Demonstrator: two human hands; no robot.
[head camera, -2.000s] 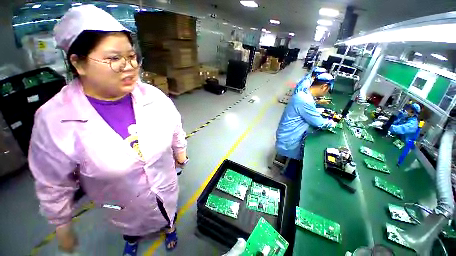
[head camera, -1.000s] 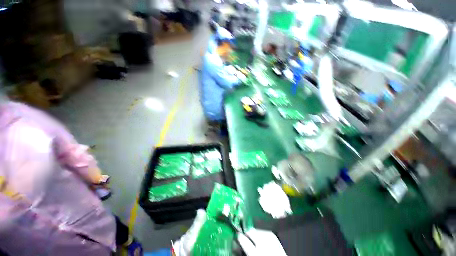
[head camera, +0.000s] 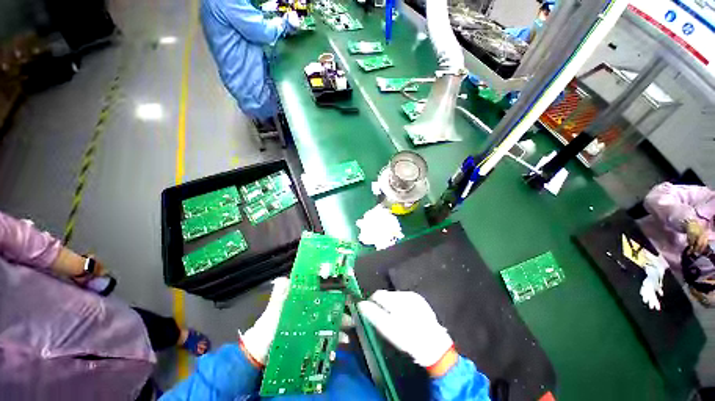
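Note:
A green circuit board (head camera: 304, 333) is tilted up before me. My left hand (head camera: 270, 317), in a white glove with an orange-red cuff, grips its left edge; the fingers behind it are hidden. My right hand (head camera: 408, 325), gloved alike, is at the right, closed on a narrow green board seen nearly edge-on (head camera: 375, 351), beside the first board. Whether the two boards touch is unclear. The black bench mat (head camera: 470, 298) lies under and right of my right hand. The black tray (head camera: 168, 227) at the left holds several green boards.
A silvery pot (head camera: 406, 176) and a crumpled white heap (head camera: 379, 228) stand beyond the mat. A board (head camera: 533, 276) lies right of it, another (head camera: 333, 178) beyond the tray. A slanting post (head camera: 502, 149) rises at the back. People in pink are at both sides, one in blue ahead.
The view has swung right and down onto the bench, and the pink-clad person has shifted to the left edge. My right hand, out of view at first, now shows beside the held board.

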